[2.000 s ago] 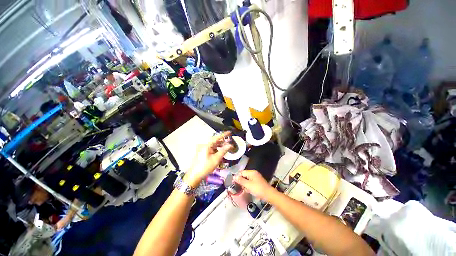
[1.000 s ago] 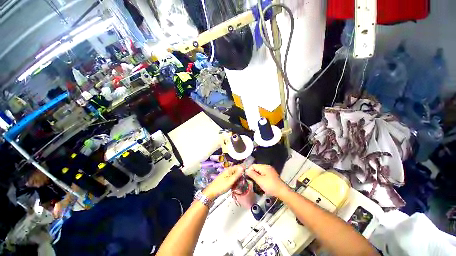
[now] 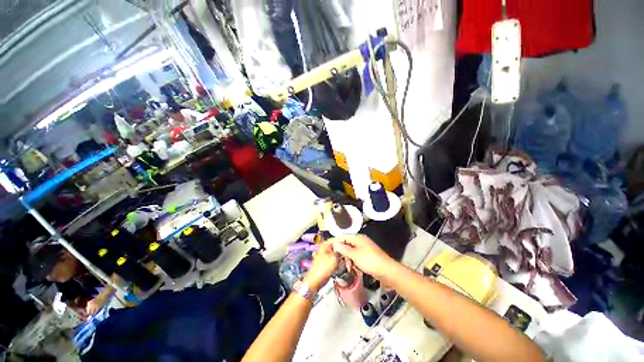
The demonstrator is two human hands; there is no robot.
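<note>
My left hand (image 3: pixel 325 263) and my right hand (image 3: pixel 361 253) meet at the fingertips, just in front of a brown thread cone (image 3: pixel 342 218) on a round white disc. Their fingers are bent together; anything between them is too small to make out. A navy thread cone (image 3: pixel 379 198) stands upright on its disc behind and right. The pink flask (image 3: pixel 349 292) is just below the hands, its top partly hidden by them. Small dark spools (image 3: pixel 369 310) stand near it, beside the cream sewing machine (image 3: pixel 460 277).
Navy garments (image 3: pixel 191 311) lie at left, below several black cones (image 3: pixel 169 260). Purple cones (image 3: pixel 302 246) in clear plastic are left of my hands. A thread stand pole (image 3: pixel 401 134) rises behind. White ruffled fabric (image 3: pixel 515 219) is piled at right. A person's hand (image 3: pixel 95 302) shows far left.
My left hand has come down from beside the brown cone, and my right hand has left the flask's top. They met above the flask and are now pressed closer together. The view has shifted slightly.
</note>
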